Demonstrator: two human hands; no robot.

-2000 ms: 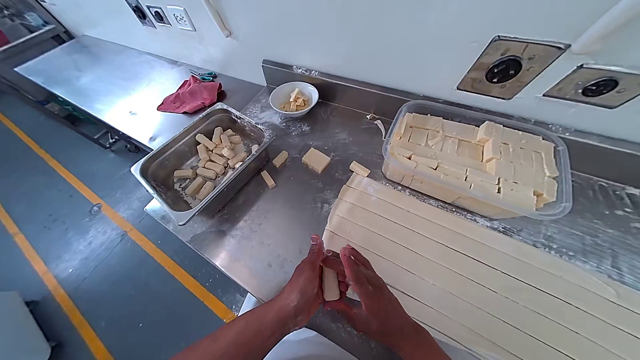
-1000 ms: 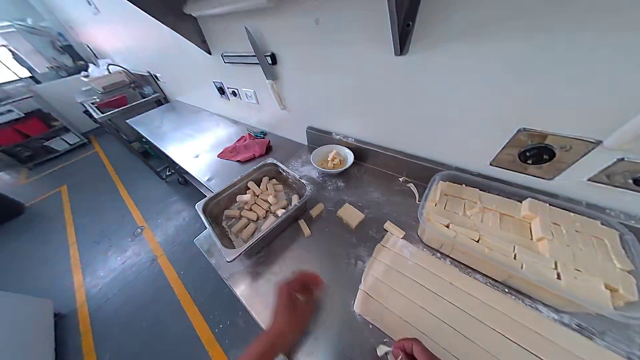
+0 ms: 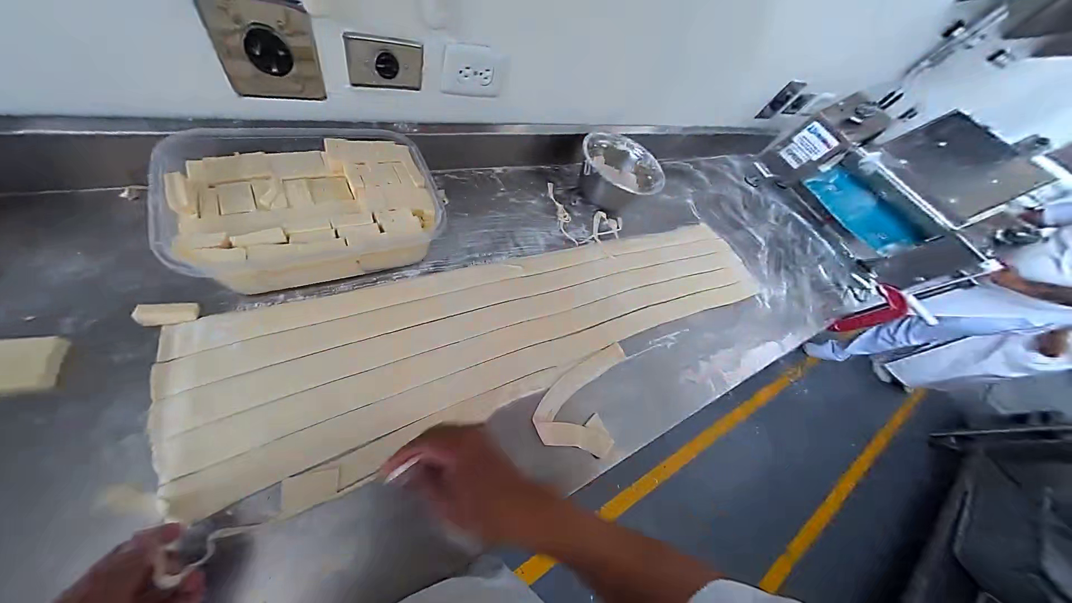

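A sheet of rolled dough [image 3: 435,327] cut into long strips lies on the steel worktop. My left hand [image 3: 138,565], at the lower left, is closed on a thin dough scrap [image 3: 172,578] whose tail trails right. My right hand [image 3: 444,473], blurred, is over the sheet's near edge, with a small pale piece between thumb and fingers. Beside it a short dough piece [image 3: 310,488] lies on the near edge. A loose strip [image 3: 569,385] curls off the sheet on the right. Behind the sheet, a clear plastic tub [image 3: 297,272] holds many cheese blocks [image 3: 301,197]. A cheese stick [image 3: 166,314] lies beside the sheet.
A cheese slab [image 3: 29,364] lies far left. A metal container [image 3: 620,172] and dough scraps [image 3: 578,222] stand behind the sheet. A machine with a blue surface [image 3: 863,205] is at the right end, near a person in white [image 3: 988,335]. Wall outlets [image 3: 385,63] line the back.
Two seconds ago both hands were together around a small dough-wrapped piece; now they are apart, and that piece is not in them. The view has swung far to the right.
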